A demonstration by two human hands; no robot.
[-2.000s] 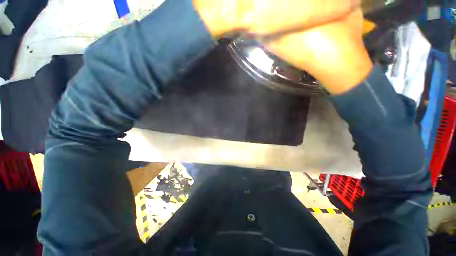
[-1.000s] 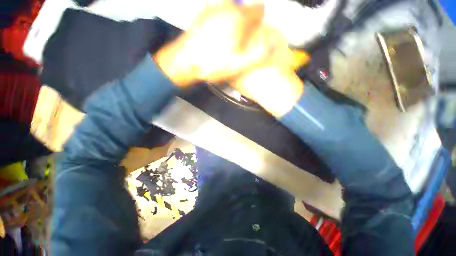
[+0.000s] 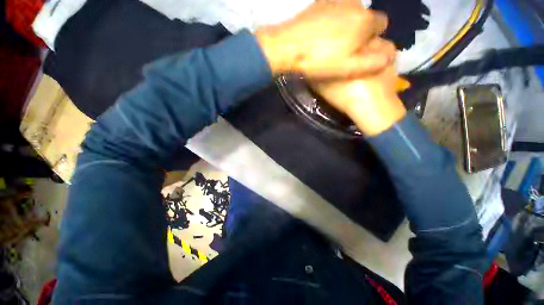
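Note:
A shiny metal steam iron (image 3: 310,106) stands on a long black fabric panel (image 3: 334,170) near the table's front edge. My right hand (image 3: 364,98) is closed around the iron's top, where the handle is mostly hidden; a bit of orange-yellow shows beside it. My left hand (image 3: 325,41) lies over my right hand, on top of the iron. Whether its fingers touch the handle is hidden.
A metal-rimmed rest plate (image 3: 483,128) lies at right on the pale table (image 3: 238,156). A black and yellow hose (image 3: 462,36) runs at upper right. Small black pieces (image 3: 402,21) lie at the far side. Black cloth (image 3: 128,50) and a cardboard box (image 3: 53,128) are at left.
The view has turned, so the table edge now slants and the rest plate has come into view. Both hands stay together on the iron over the panel.

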